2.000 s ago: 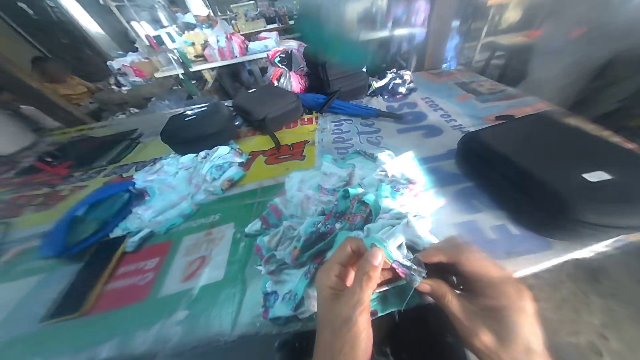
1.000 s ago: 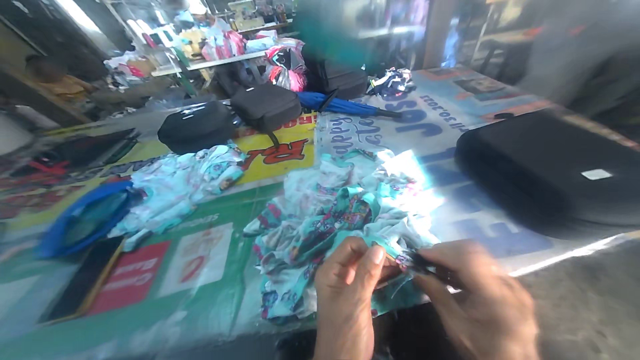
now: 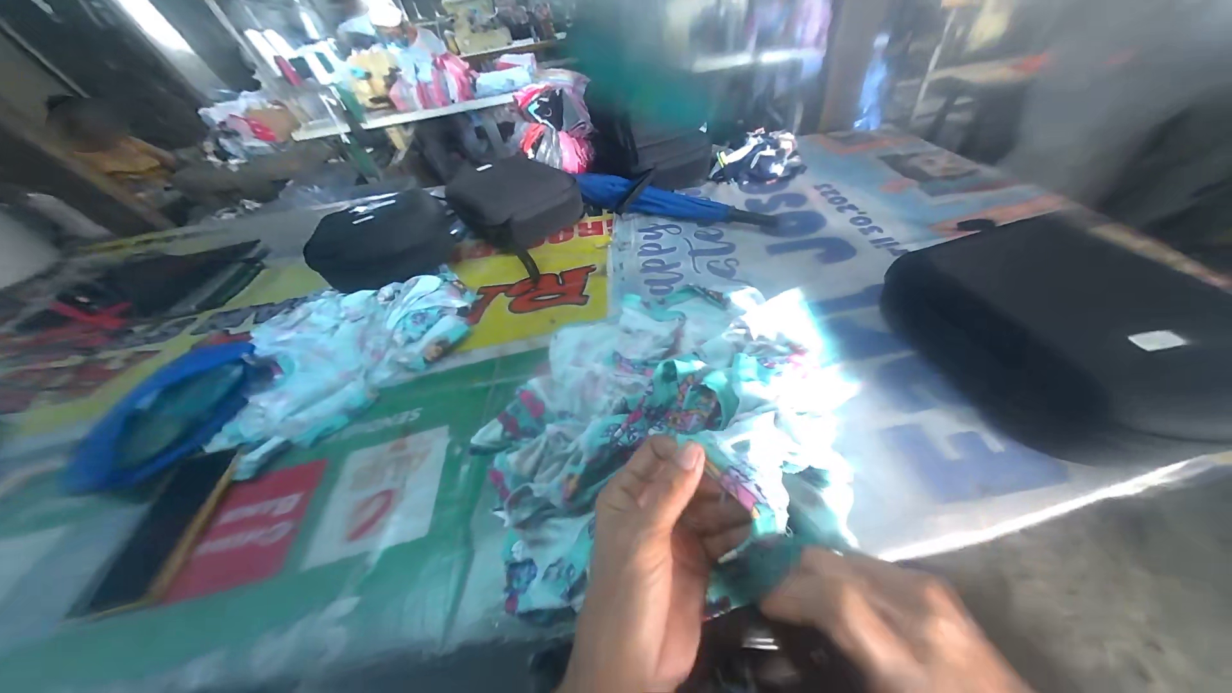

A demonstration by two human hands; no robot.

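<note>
A heap of printed teal and white fabric pieces [image 3: 577,443] lies in front of me on the banner-covered table. At the heap's near edge my left hand [image 3: 654,558] pinches part of the fabric between thumb and fingers. Just right of it, my right hand [image 3: 866,606] is blurred, its fingers curled against a dark teal edge of the cloth; whether it holds anything else cannot be told. A second pile of similar fabric [image 3: 337,356] rests to the left, beside a blue-rimmed round item [image 3: 159,419].
A large black case [image 3: 1059,337] stands at the right edge. Two black bags [image 3: 380,241] [image 3: 515,197] and a folded blue umbrella [image 3: 664,197] lie farther back. A dark flat rectangular object [image 3: 159,534] is at the left. Behind, a person [image 3: 115,154] is near a bench with bagged goods [image 3: 433,82].
My right hand has moved lower, toward the table's near edge. The dark object seen at its fingertips one second ago is no longer distinct. My left hand stays at the heap's near edge.
</note>
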